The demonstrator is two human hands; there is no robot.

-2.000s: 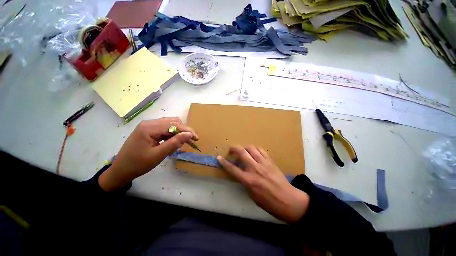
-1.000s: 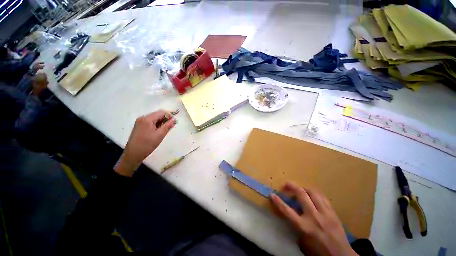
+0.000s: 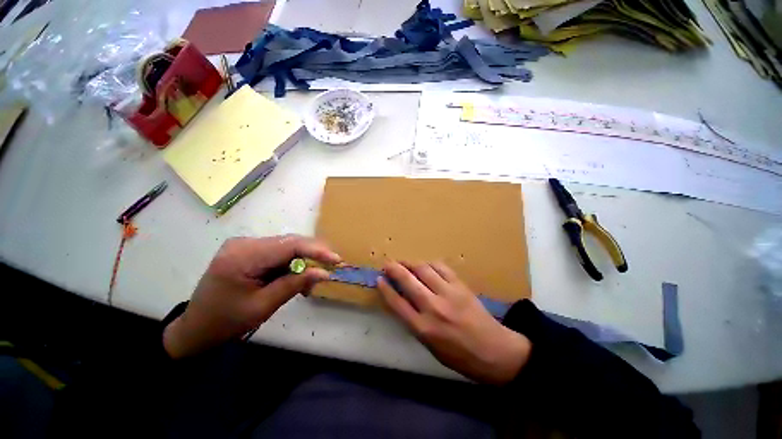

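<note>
A blue-grey strap strip (image 3: 354, 275) lies along the lower part of the tan work board (image 3: 429, 214). It runs under my right hand and off to the right. My left hand (image 3: 257, 279) is closed around the awl (image 3: 297, 266); the greenish handle end shows, and its tip is hidden by my fingers at the strip. My right hand (image 3: 450, 317) presses the strip onto the board with its fingertips, just right of the left fingers.
Behind are a parts dish (image 3: 340, 117), yellow pad (image 3: 231, 146), red tape dispenser (image 3: 176, 94) and strip pile (image 3: 386, 60). Pliers (image 3: 589, 230) lie right of the board, a paper pattern (image 3: 600, 141) behind it. Snips (image 3: 141, 202) with orange cord lie left.
The view has swung back to the board. My left hand has moved from left of the board to the strip and taken up the awl from the table. The snips lie at the left again.
</note>
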